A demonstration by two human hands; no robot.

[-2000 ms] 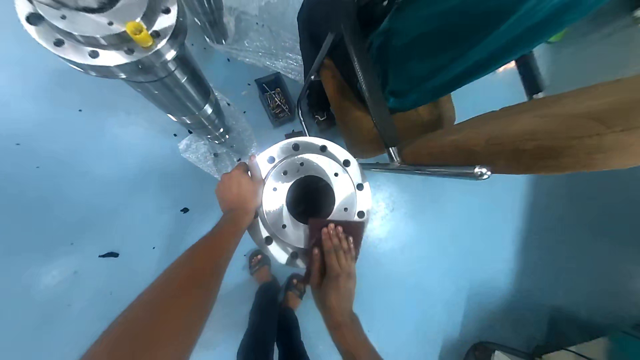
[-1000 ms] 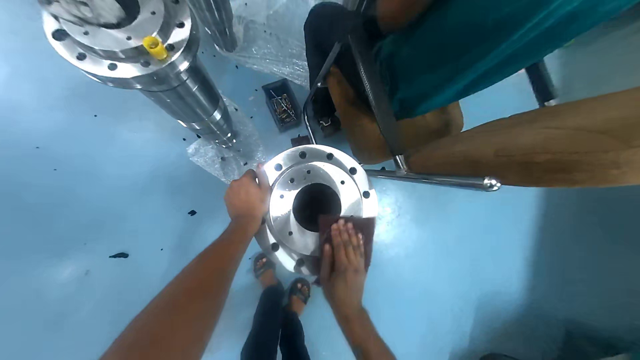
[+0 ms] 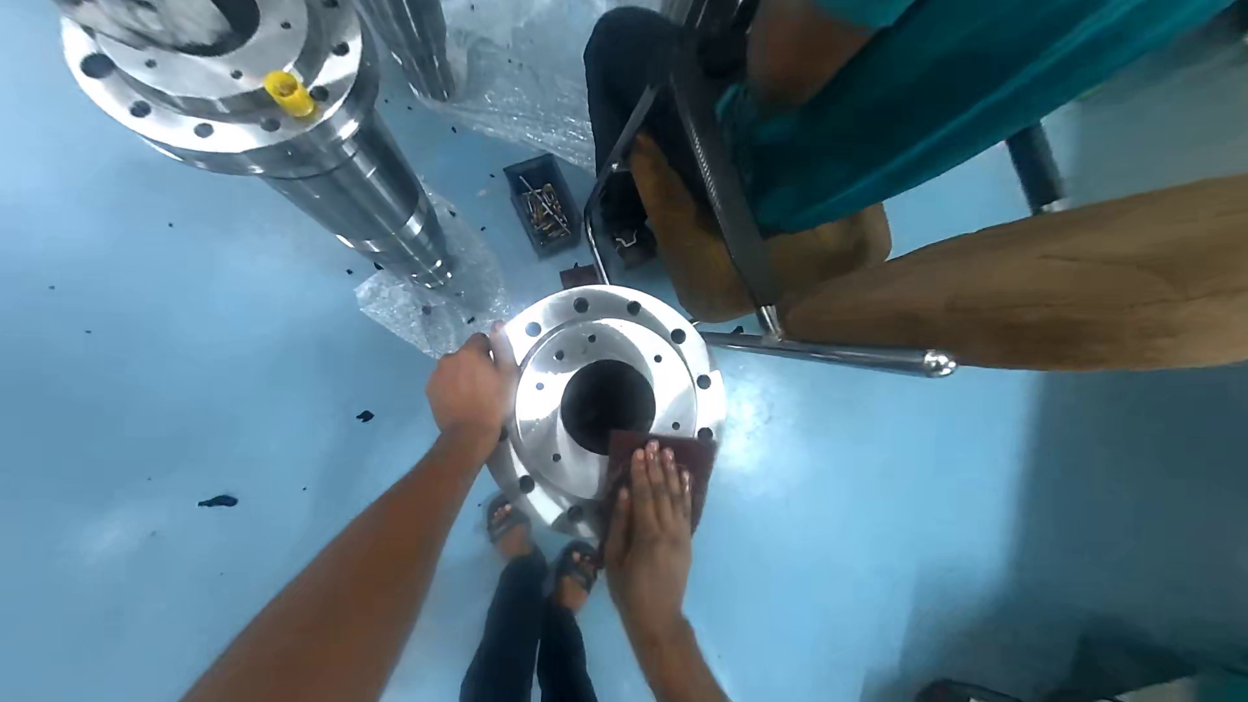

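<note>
A round machined metal flange (image 3: 546, 439) with bolt holes and a dark central bore stands below me. My left hand (image 3: 470, 385) grips its outer rim on the left side. On the lower right of the face, my right hand (image 3: 655, 517) lies flat with fingers together, pressing a dark red abrasive pad (image 3: 694, 463) that covers part of the face and rim. The pad's edge reaches the bore. What lies under the pad is hidden.
A second flanged metal cylinder (image 3: 361, 185) with a yellow plug (image 3: 290, 95) stands upper left, near plastic wrap (image 3: 409, 312). A black tray of small metal parts (image 3: 543, 207) is beyond the flange. A person in teal (image 3: 877, 127) sits on a chair (image 3: 838, 353) close at the right.
</note>
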